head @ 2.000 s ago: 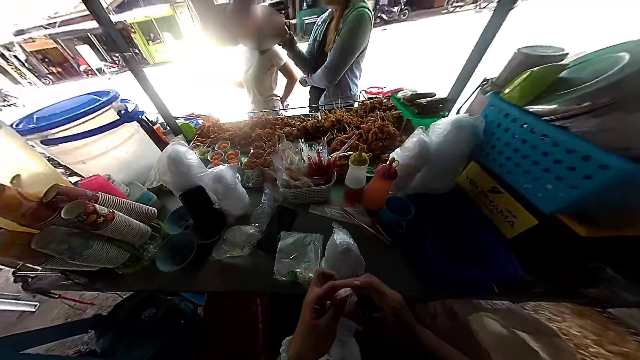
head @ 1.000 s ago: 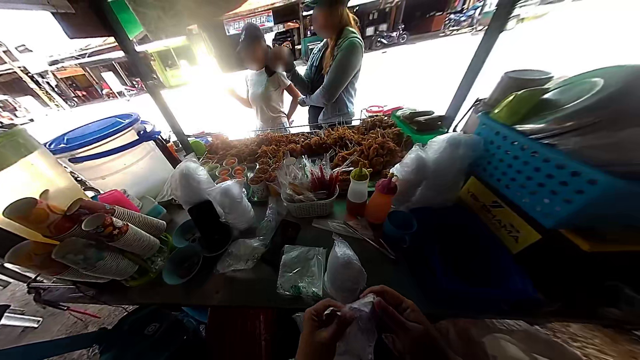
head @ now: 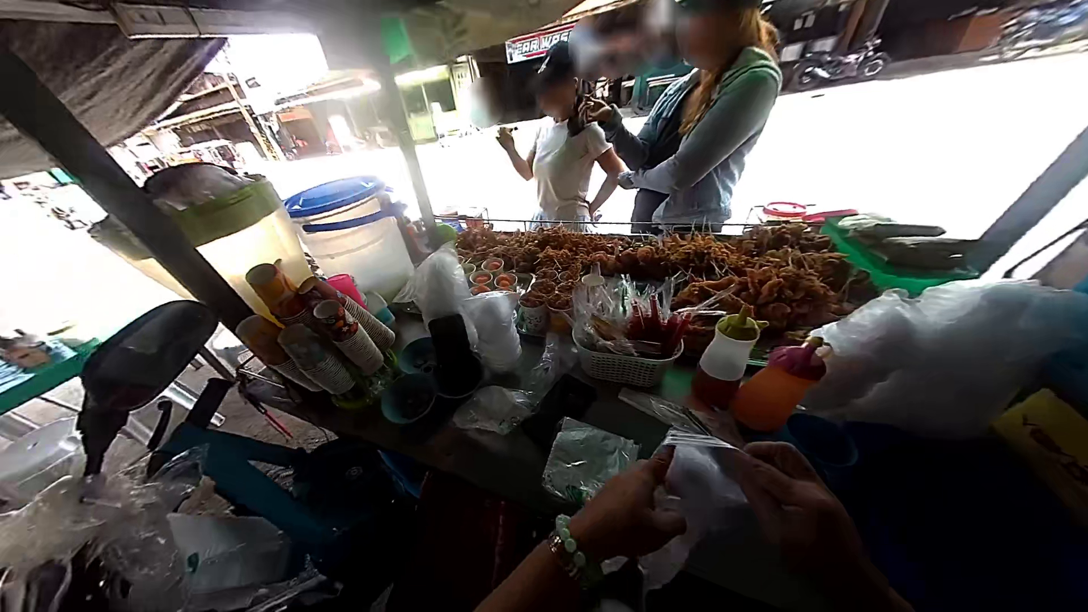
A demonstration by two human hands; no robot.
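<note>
At the near edge of the stall counter, my left hand, with a beaded bracelet at the wrist, pinches one side of a clear plastic bag. My right hand grips the bag's other side near its top. Just left of my hands lies a flat stack of clear plastic bags. Beyond them stand a squeeze bottle with a green cap and an orange squeeze bottle. A white basket holds wrapped sticks and red-handled items. Fried food is heaped behind it.
Stacked paper cups and dark bowls are at left, below a lidded bucket. A large plastic bag and a yellow box stand at right. Two people are beyond the counter.
The view has swung left and up. My hands have moved from low at the counter edge, and the plastic bag is now held up between them. One person across the counter has raised an arm.
</note>
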